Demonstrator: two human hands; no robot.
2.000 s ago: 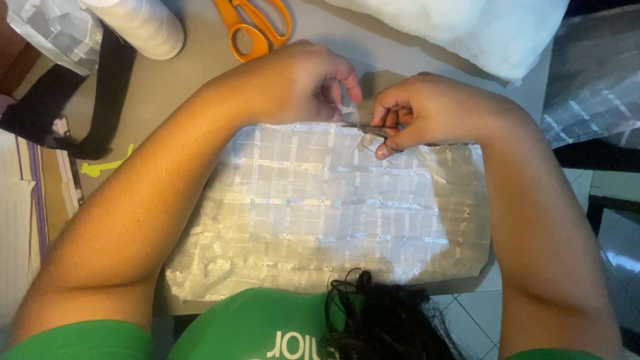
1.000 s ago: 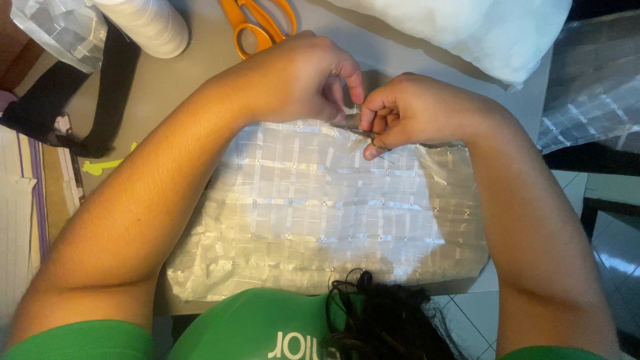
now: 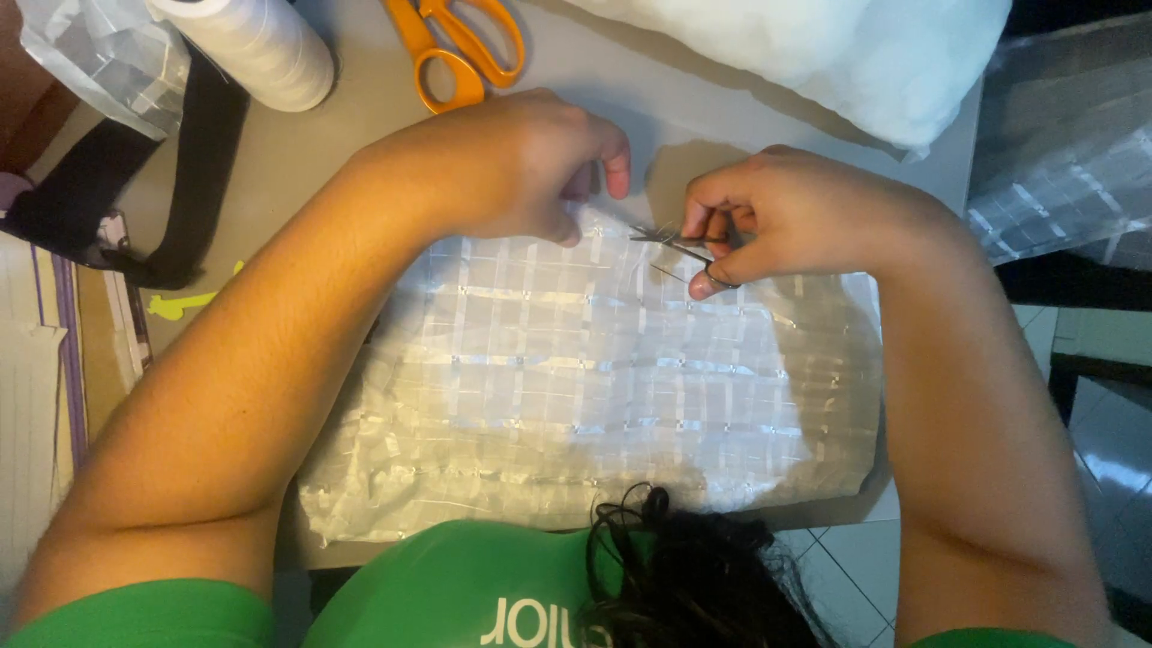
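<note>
A pale, sheer fabric piece with a woven grid of shiny bands (image 3: 576,378) lies in front of me. My right hand (image 3: 765,225) holds small metal scissors (image 3: 684,247) by the finger loops, their blades parted and pointing left over the fabric's far edge. Beside the blades shows a thin needle (image 3: 669,272), with fine thread near it; how it is held I cannot tell. My left hand (image 3: 567,180) is at the far edge, left of the blades, fingers curled with the index finger raised. Whether it pinches the fabric edge or thread is hidden.
Orange-handled scissors (image 3: 450,81) lie beyond my left hand, near a white thread cone (image 3: 261,54). A black strap (image 3: 193,171), a yellow-green piece (image 3: 180,306) and papers (image 3: 27,387) are at left. White stuffing in a clear bag (image 3: 810,54) lies at the far right.
The small scissors, mostly hidden in my right hand a second ago, now show with parted blades. My right hand has shifted slightly right, away from my left hand.
</note>
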